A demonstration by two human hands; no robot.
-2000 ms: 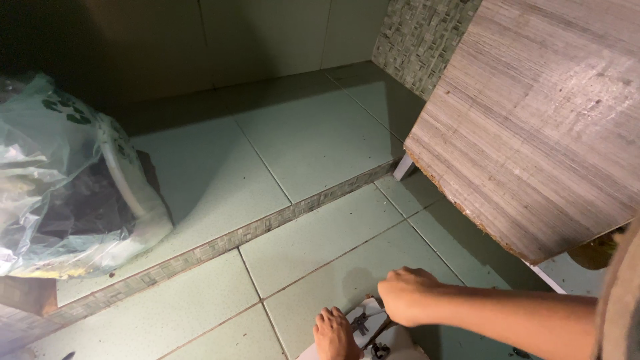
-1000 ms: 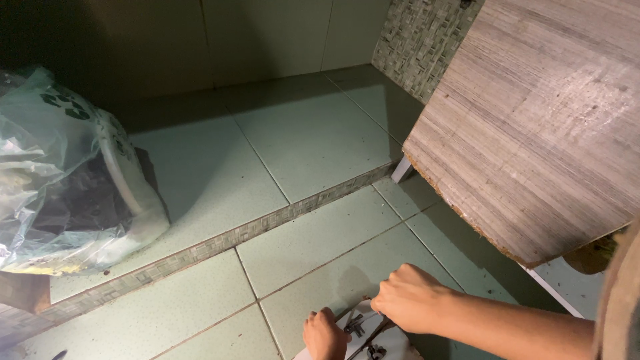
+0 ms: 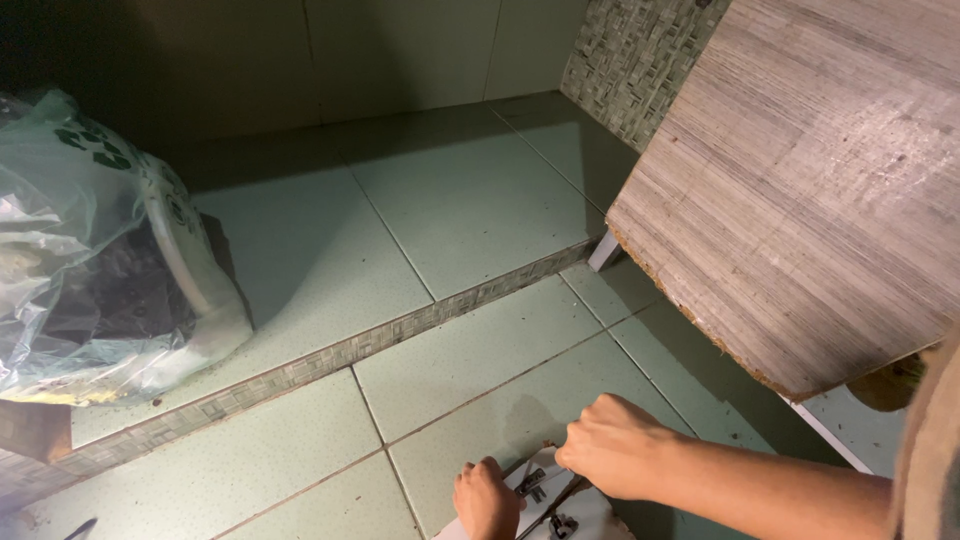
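Note:
At the bottom of the head view lie pale boards (image 3: 604,517) with a dark gap between them, partly cut off by the frame edge. A metal hinge (image 3: 531,484) is on the left board, and a second metal fitting (image 3: 562,526) shows lower down. My left hand (image 3: 487,499) rests with curled fingers at the left board's edge, beside the hinge. My right hand (image 3: 611,446) is closed in a fist at the far end of the boards, by the gap. Whether either hand grips a board or something else is hidden by the fingers.
A worn wood-grain tabletop (image 3: 795,187) with a chipped edge fills the right side, its pale leg (image 3: 604,251) beneath. A low tiled step (image 3: 450,296) crosses the floor. On it at the left stands a bin lined with a clear plastic bag (image 3: 112,262). A small dark object (image 3: 80,529) lies lower left.
The boards and fittings show more fully between my hands than two seconds ago. My right hand stays near the far end of the boards.

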